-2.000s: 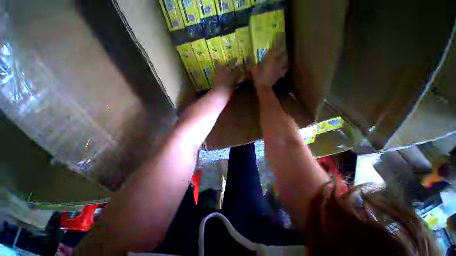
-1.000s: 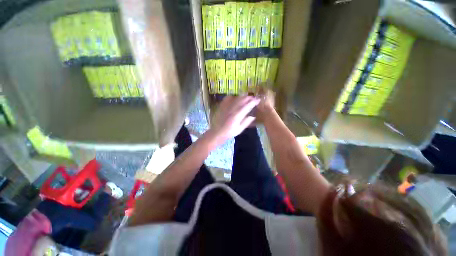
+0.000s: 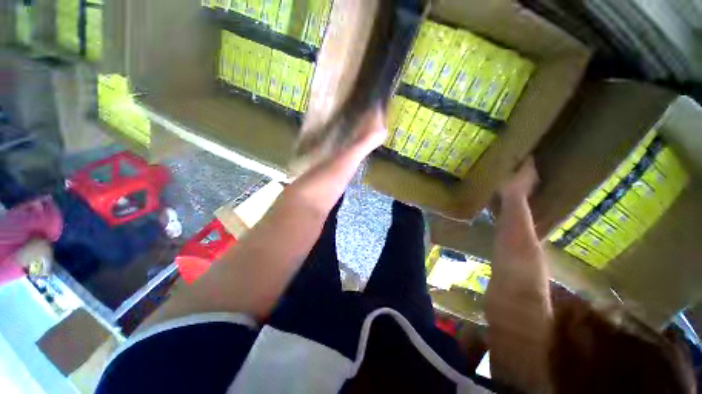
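Observation:
The middle open brown carton [image 3: 556, 96] holds two rows of upright yellow packs [image 3: 439, 135] with a dark band between them. My left hand [image 3: 371, 132], blurred, is at the carton's near left side wall, with its fingers partly hidden. My right hand [image 3: 519, 181] is at its right side wall, with the fingers bent over the edge. Both hands seem to grip the carton, and no pack shows in either.
Another carton with yellow rows stands at the left [image 3: 208, 127], and one at the right [image 3: 589, 273]. Red stools [image 3: 119, 188] are on the speckled floor at the left. A person's pink sleeve [image 3: 31, 227] shows beside a white table [image 3: 27, 327]. Yellow packs lie low near my legs [image 3: 462, 271].
My hands have left the front of the pack rows and moved apart to the carton's two sides. The view has turned, so the middle carton now appears further right and slanted.

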